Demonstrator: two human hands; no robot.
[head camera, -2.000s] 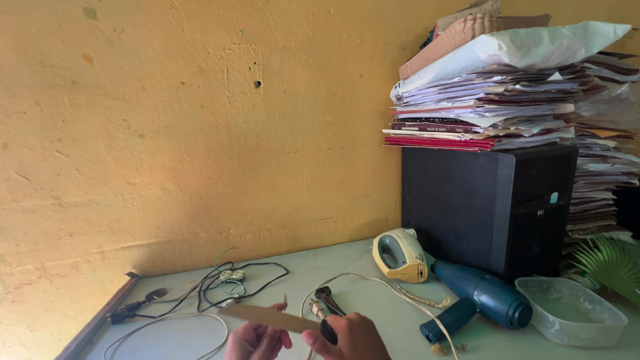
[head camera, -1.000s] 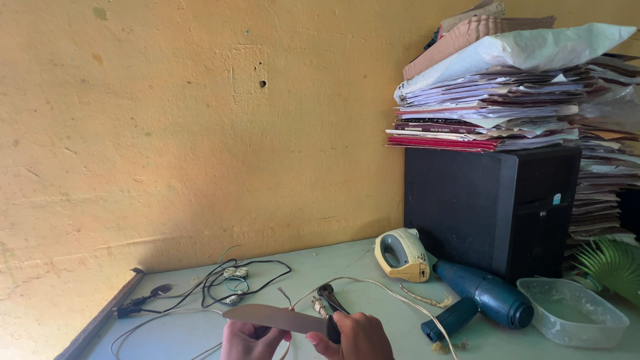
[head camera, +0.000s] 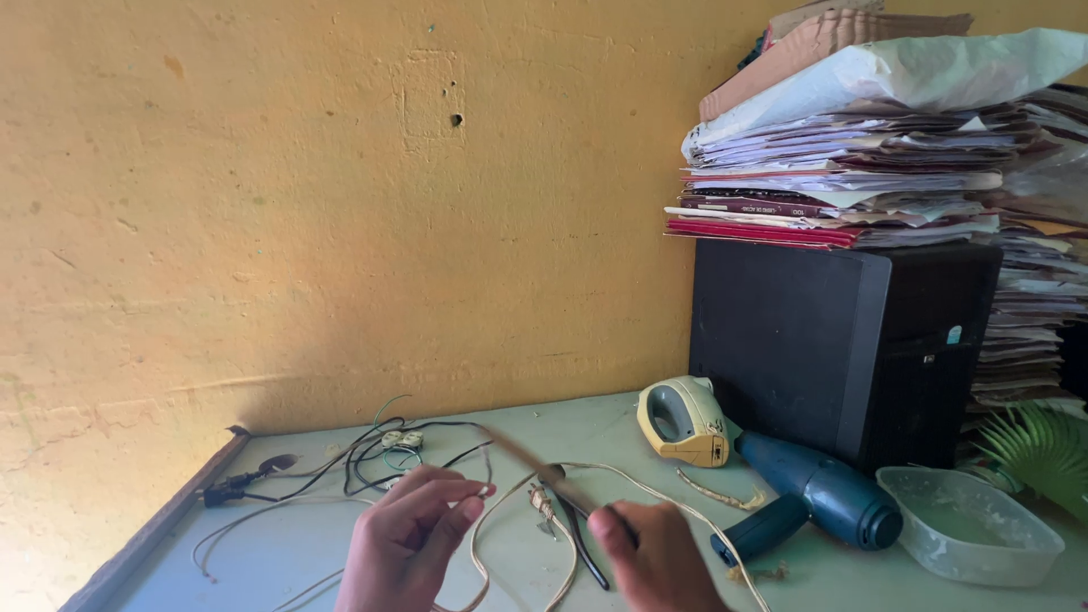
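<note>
My left hand (head camera: 416, 535) pinches the end of a thin electrical cord (head camera: 488, 476) between thumb and fingertips. My right hand (head camera: 650, 552) grips the dark handle of a knife (head camera: 544, 467), whose blurred blade points up and to the left, above the table. Behind and below the knife, dark-handled pliers (head camera: 580, 544) lie on the tabletop. A two-pin plug (head camera: 541, 500) on a beige cord (head camera: 654, 491) rests beside them, and the cord loops around my hands. Which cord my left hand holds cannot be traced fully.
Black cables (head camera: 353, 459) and a black plug (head camera: 223, 493) lie at the left. To the right are a cream appliance housing (head camera: 684, 422), a blue hair dryer (head camera: 816, 493) and a plastic container (head camera: 977, 531). A black computer tower (head camera: 790, 348) bears stacked papers (head camera: 841, 161) against the wall.
The knife, level across my left hand a second ago, now slants up and to the left, apart from it. My right hand has moved right, and the cord end in my left fingers now shows.
</note>
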